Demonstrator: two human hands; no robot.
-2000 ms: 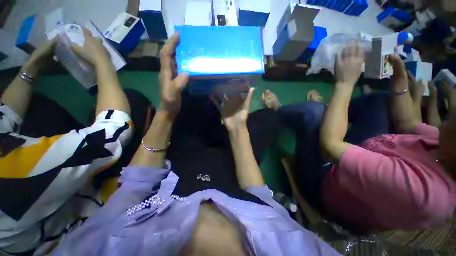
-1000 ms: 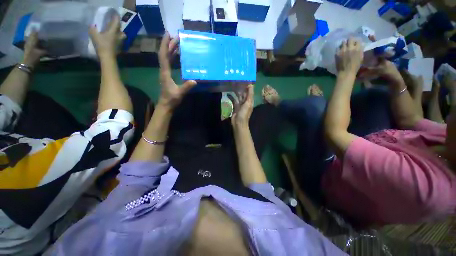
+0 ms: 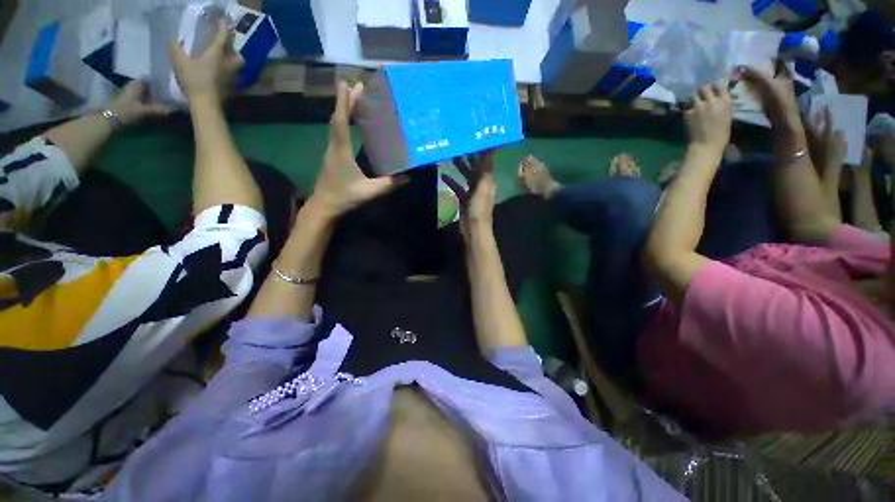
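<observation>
A retail box (image 3: 456, 113) is held up in front of me over my lap, its bright blue face with small white print towards me and its greyish end turned to the left. My left hand (image 3: 343, 162) grips the box at its left end, with the thumb under the lower edge. My right hand (image 3: 478, 186) is at the underside near the lower right, fingers partly hidden behind the box; it appears to support it.
A low white-topped surface (image 3: 339, 37) with several blue and white boxes (image 3: 440, 27) runs across the top. A person's hand (image 3: 204, 61) is at the left. At the right a person in a pink top (image 3: 770, 328) handles a clear plastic bag (image 3: 677, 59). The floor (image 3: 265, 147) is green.
The blue box has turned, so its greyish left end now shows and its right side is raised a little. The left neighbour's hands have moved apart.
</observation>
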